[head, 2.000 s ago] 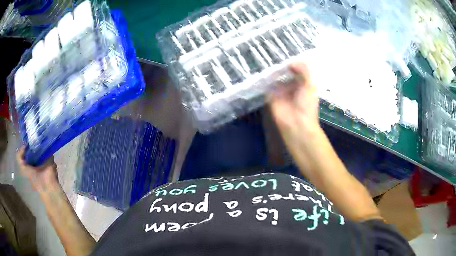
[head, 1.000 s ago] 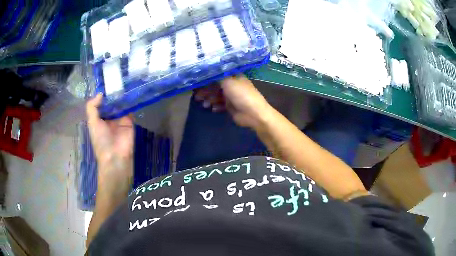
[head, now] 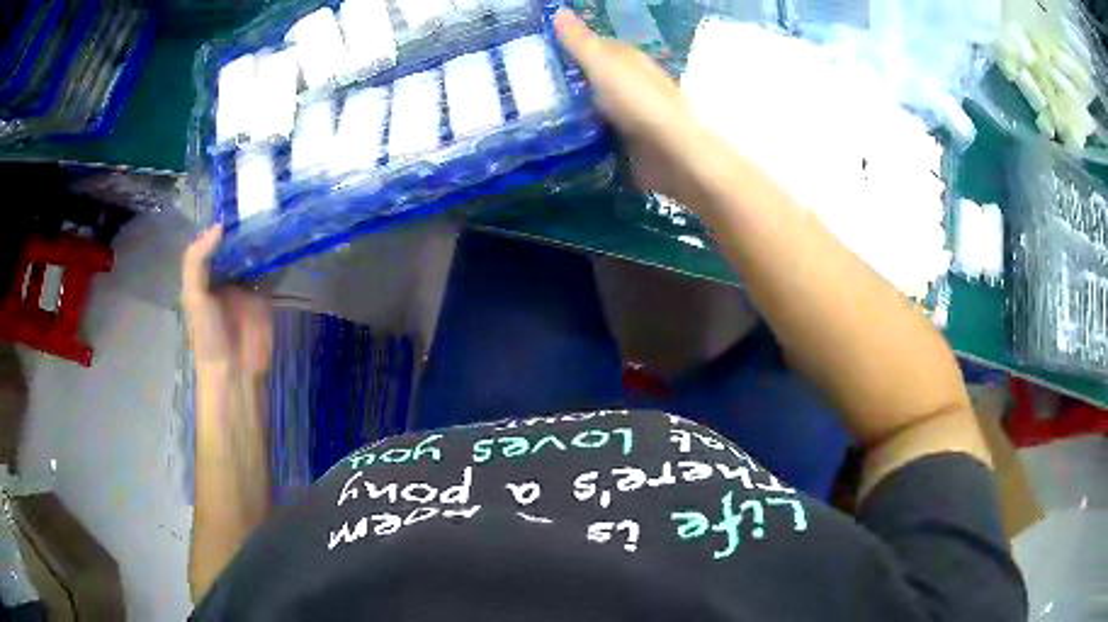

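Observation:
A clear finished-piece tray (head: 282, 148) on blue trays (head: 352, 219) is tilted at the bench's front edge, upper left of centre. It holds two rows of white housings (head: 414, 112). My left hand (head: 225, 306) grips the near left corner of the stack, with the thumb up its side. My right hand (head: 617, 88) is at the right end of the stack, fingers on its upper right corner; part of the grip is blurred.
Overexposed small white parts (head: 808, 146) are heaped right of the trays. Beyond lie loose white bodies (head: 979, 241), an inner-unit tray (head: 1060, 267) and cream parts (head: 1047, 73). Blue trays (head: 75, 61) lie far left; more stand below the bench (head: 346, 389). A red stool (head: 55, 292) is left.
The finished-piece tray and blue trays came from the left to in front of me. My right hand left the inner-unit tray, passed under the near edge, and moved up to the right end.

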